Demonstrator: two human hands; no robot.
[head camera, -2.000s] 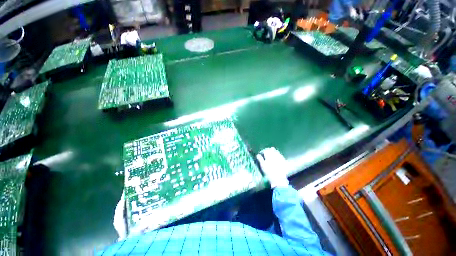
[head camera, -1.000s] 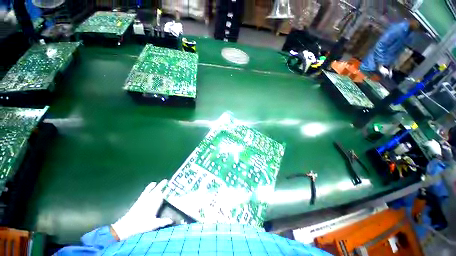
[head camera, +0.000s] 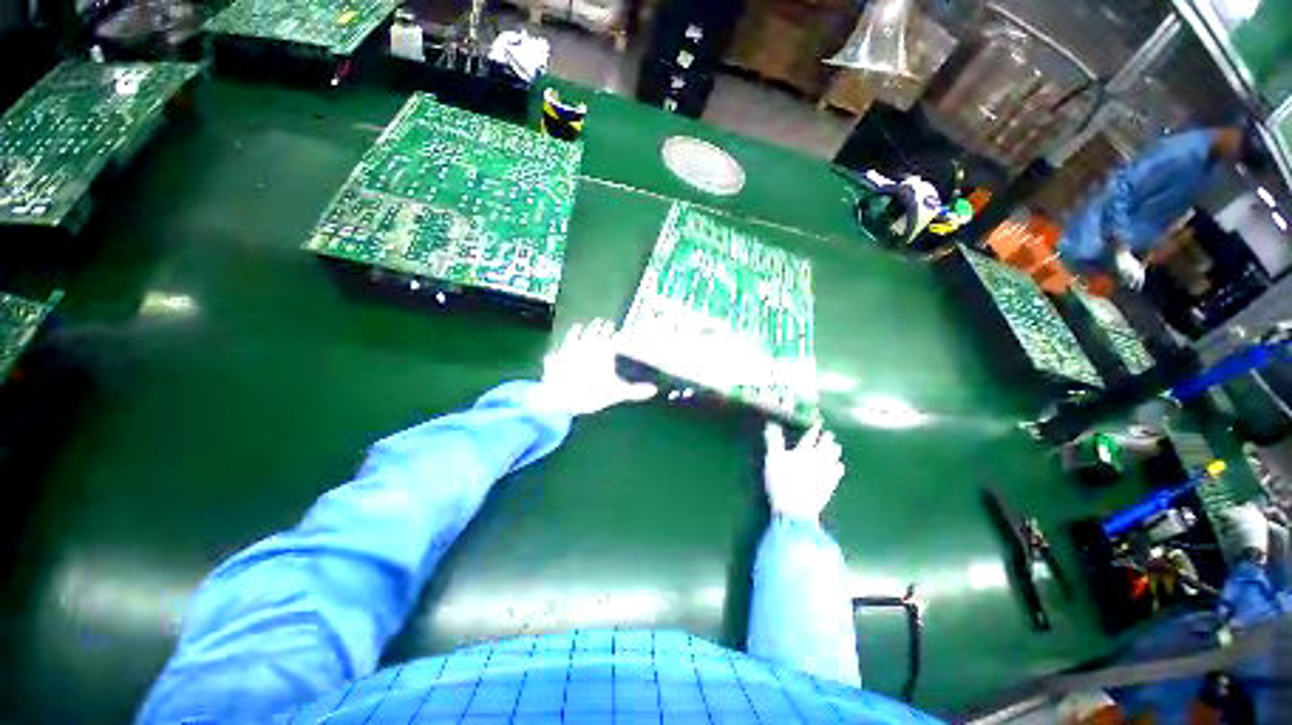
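Observation:
A green circuit board (head camera: 730, 305) on a dark base lies on the green bench (head camera: 284, 467) in front of me. My left hand (head camera: 588, 371), in a white glove, is on the board's near left corner, thumb along its near edge. My right hand (head camera: 803, 470), also in a white glove, is at its near right corner with the fingertips at the edge. Whether the base rests fully on the bench is hard to tell. Another circuit board (head camera: 451, 198) on a dark base lies just to the left.
More boards lie far left and far right. Side cutters (head camera: 911, 637) lie right of my right sleeve, with second pliers (head camera: 1037, 555) beyond, near a dark tool box (head camera: 1155, 552). A round pale dish (head camera: 703, 164) lies at the back. A person in blue (head camera: 1155, 198) stands beyond the bench.
The board has moved away from me across the bench, beside the other board, and turned slightly. Both my arms now reach forward. My right hand has come into view. The camera view has shifted.

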